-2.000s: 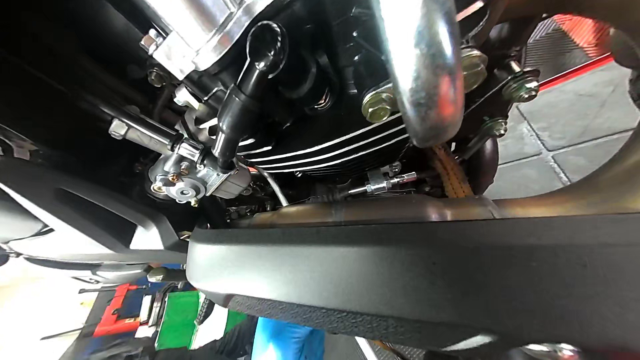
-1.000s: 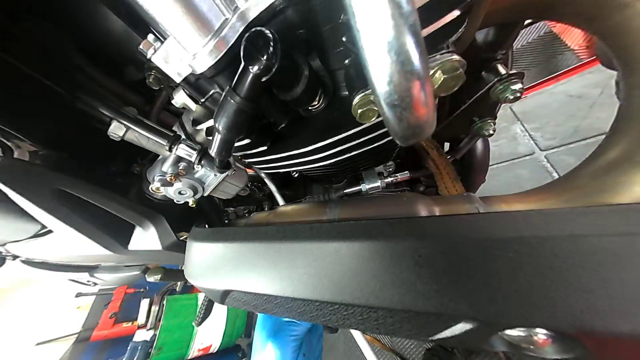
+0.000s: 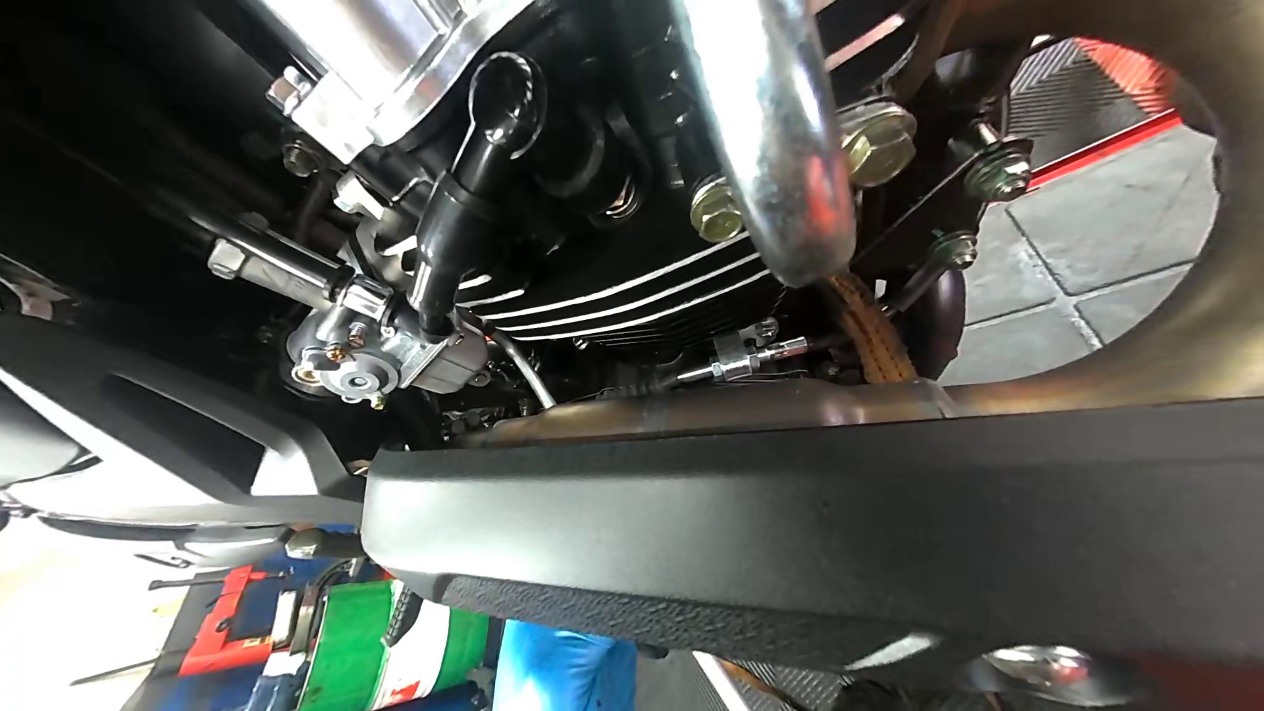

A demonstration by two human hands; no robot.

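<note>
Neither of my hands shows in the head view. The side of a motorcycle engine fills the upper part, its black cylinder fins [image 3: 632, 296] edged in bare metal. A black spark plug cap [image 3: 457, 222] stands left of the middle, with a metal carburetor [image 3: 370, 360] to its lower left. A chrome tube [image 3: 775, 138] comes down from the top edge, beside a yellowish hex bolt [image 3: 877, 148]. A cable adjuster [image 3: 750, 357] lies low between the fins and the discoloured exhaust pipe [image 3: 711, 407]. A matte black cover [image 3: 790, 523] runs along beneath the pipe.
Grey floor tiles [image 3: 1096, 257] with a red edge strip show through the pipe's bend at right. At lower left are a green and white drum [image 3: 346, 642], a red tool or holder [image 3: 229, 627] and something bright blue [image 3: 565, 667], perhaps cloth. A black side panel [image 3: 188, 425] is at left.
The view has shifted slightly. At the lower left, a dark shape over the green drum two seconds ago is gone, and more of the drum's white part shows.
</note>
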